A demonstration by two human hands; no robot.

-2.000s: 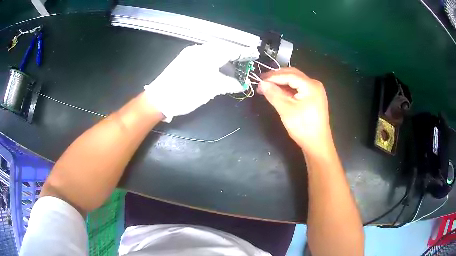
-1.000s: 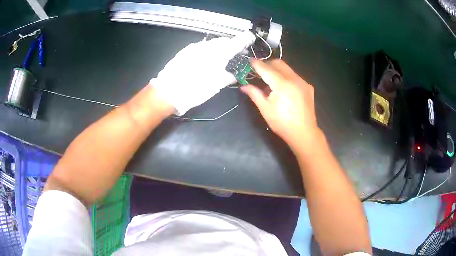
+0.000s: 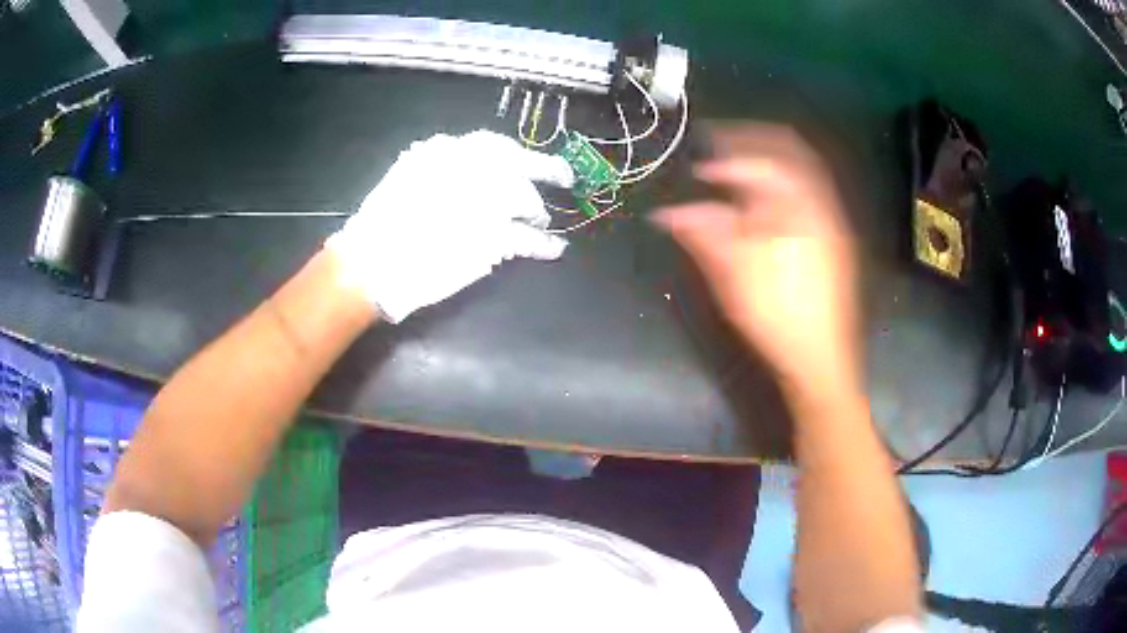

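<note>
The green circuit board (image 3: 592,171) lies by the motor end of the long silver assembly (image 3: 451,47), with thin white wires (image 3: 669,155) looping from the board to the silver motor (image 3: 669,74). More short wires run between the board and the assembly's lower edge. My gloved left hand (image 3: 451,223) is at the board's left side, finger and thumb apart; one fingertip is at the board's edge, and I cannot tell if it touches. My bare right hand (image 3: 779,247) is right of the board, motion-blurred, fingers apart, with no clear object in it. A dark blur shows by its fingertips.
A solder spool (image 3: 68,225) and blue-handled pliers (image 3: 99,139) are at the left; solder wire (image 3: 235,215) runs toward my left hand. An iron stand with a yellow sponge (image 3: 939,239) and a black station (image 3: 1065,284) are at the right. A purple crate (image 3: 111,433) and green crate (image 3: 294,526) sit below left.
My right hand has moved away from the board to the right. My left hand has shifted left and spread its fingers, and more of the board and wires shows.
</note>
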